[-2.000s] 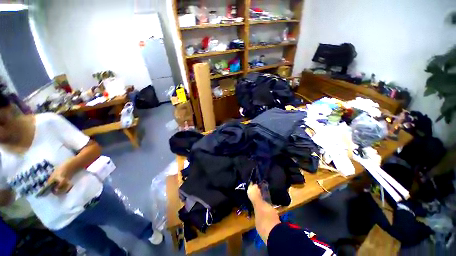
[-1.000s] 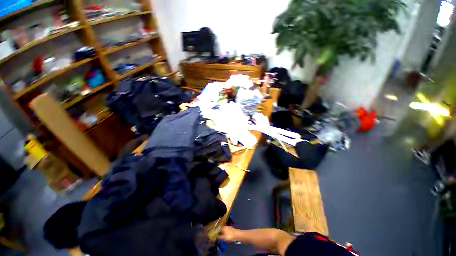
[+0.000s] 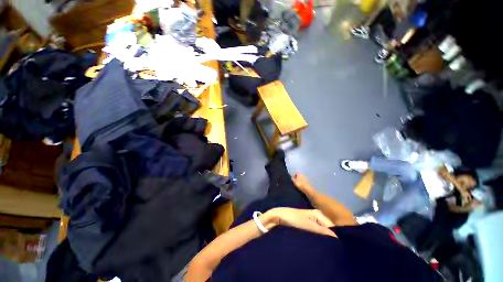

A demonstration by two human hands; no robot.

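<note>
A heap of dark garments (image 3: 149,204) covers the near part of the long wooden table (image 3: 218,129), with a grey-blue piece (image 3: 107,104) on top. My left hand (image 3: 303,219), below a white wristband, lies across the front of my dark shirt; its fingertips are hidden. My right hand (image 3: 300,183) is beside my dark-clothed leg, small and blurred, partly hidden behind my left forearm. I see no thing in either hand. Both hands are off the garments.
White strips and scraps (image 3: 185,58) lie at the far table end. A low wooden bench (image 3: 281,107) stands right of the table. Another person's jeans-clad leg (image 3: 394,167), clear plastic and dark bags are at the right.
The view has swung right and down. My right hand has left the garments and table edge and is beside my leg. My left arm has come into view across my body.
</note>
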